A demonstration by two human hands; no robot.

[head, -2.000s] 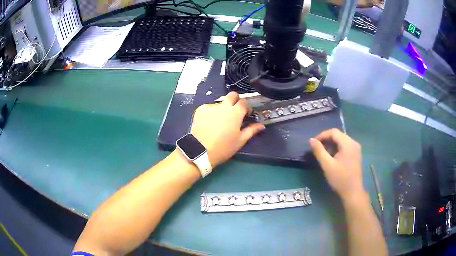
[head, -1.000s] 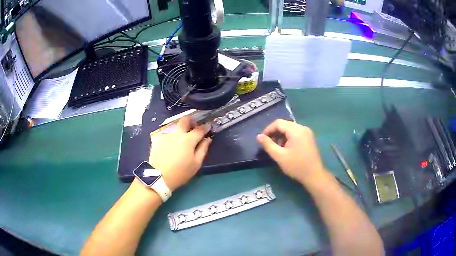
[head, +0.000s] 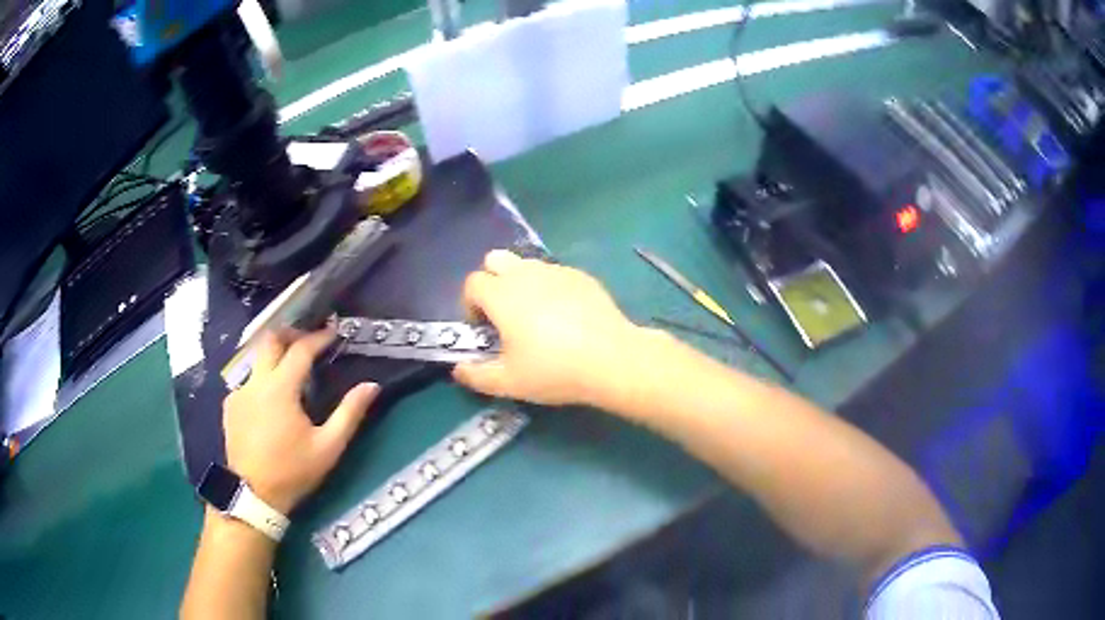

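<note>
A strip module [head: 416,336] with a row of round cells lies across the front part of the black base [head: 448,230]. My right hand [head: 545,327] grips its right end between thumb and fingers. My left hand [head: 288,418] is at its left end, fingertips touching or very near it, thumb apart; its exact hold cannot be told. A plain metal bar [head: 318,285] lies slanted on the base beyond my left fingertips. A second strip module [head: 418,482] lies on the green mat in front of the base.
The microscope [head: 248,170] stands at the back left, with a yellow-labelled reel [head: 390,173] beside it. A slim yellow and dark tool [head: 688,286] lies right. Beyond are the yellow sponge tray [head: 817,303], soldering station [head: 848,182] and stacked grey bars [head: 951,170]. A keyboard [head: 127,273] is left.
My right hand has moved onto the module and now grips its right end. The module has turned and come nearer the base's front edge. The view has swung to the right.
</note>
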